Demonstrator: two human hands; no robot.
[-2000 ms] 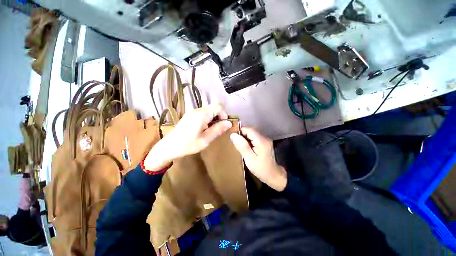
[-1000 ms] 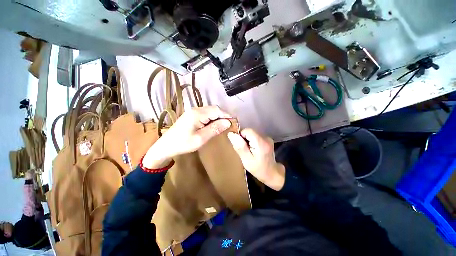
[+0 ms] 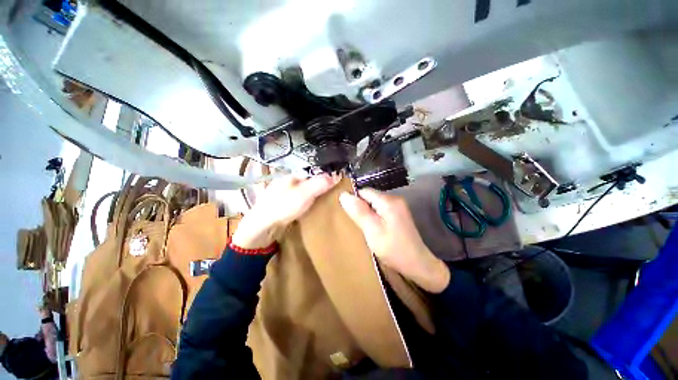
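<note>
A brown handbag body hangs from the sewing machine's needle area down over the lap, with a pale edge along its right side. My left hand grips its top edge just below the presser foot. My right hand holds the same top corner from the right, thumb on the panel. The corner is at the end of the dark cylinder arm; whether it lies under the needle is hidden by the fingers and the head. A small metal patch shows low on the bag.
The white machine head fills the top. Teal-handled scissors lie on the mat right of the arm. Finished-looking brown bags are piled at left. A dark bin and blue crate stand at right. Another person's arm shows far left.
Both hands have brought the bag's top corner up to the needle area from below the arm. The view has moved closer, so the machine head now covers more of the picture.
</note>
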